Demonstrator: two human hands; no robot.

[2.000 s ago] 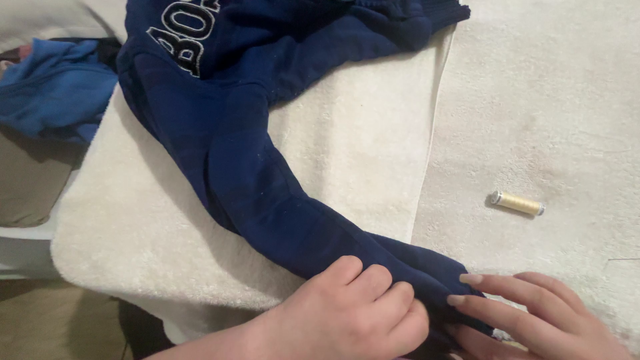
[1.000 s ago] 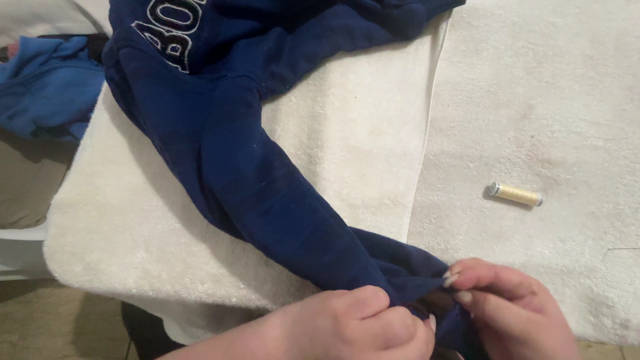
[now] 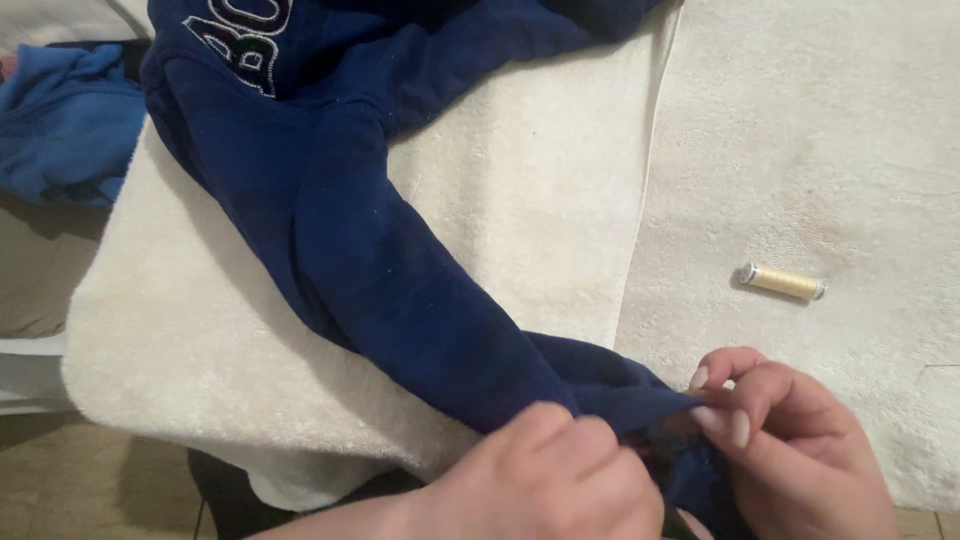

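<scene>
A navy blue sweatshirt [image 3: 360, 217] with raised, outlined lettering lies across a cream plush cloth, one sleeve stretching down toward me. My left hand [image 3: 555, 480] is closed on the sleeve near its lower end, knuckles up; its fingertips are hidden. To its right, my right hand [image 3: 787, 435] pinches a fold of the sleeve fabric between thumb and fingers, pulled out to a point. The sleeve's end lies partly behind both hands. A spool of pale yellow thread [image 3: 784, 282] rests on the cloth above my right hand, touching neither hand nor garment.
The cream plush cloth [image 3: 187, 337] drapes over the near edge, with a seam or overlap line running down it. At the left, a bright blue garment [image 3: 67, 127] lies heaped over beige fabric [image 3: 45, 262]. Tiled floor [image 3: 75, 480] shows at the lower left.
My right hand's fingers were spread over the sleeve's end two seconds ago; now they pinch its fabric. The lower sleeve has been drawn into a raised fold. The spool lies still.
</scene>
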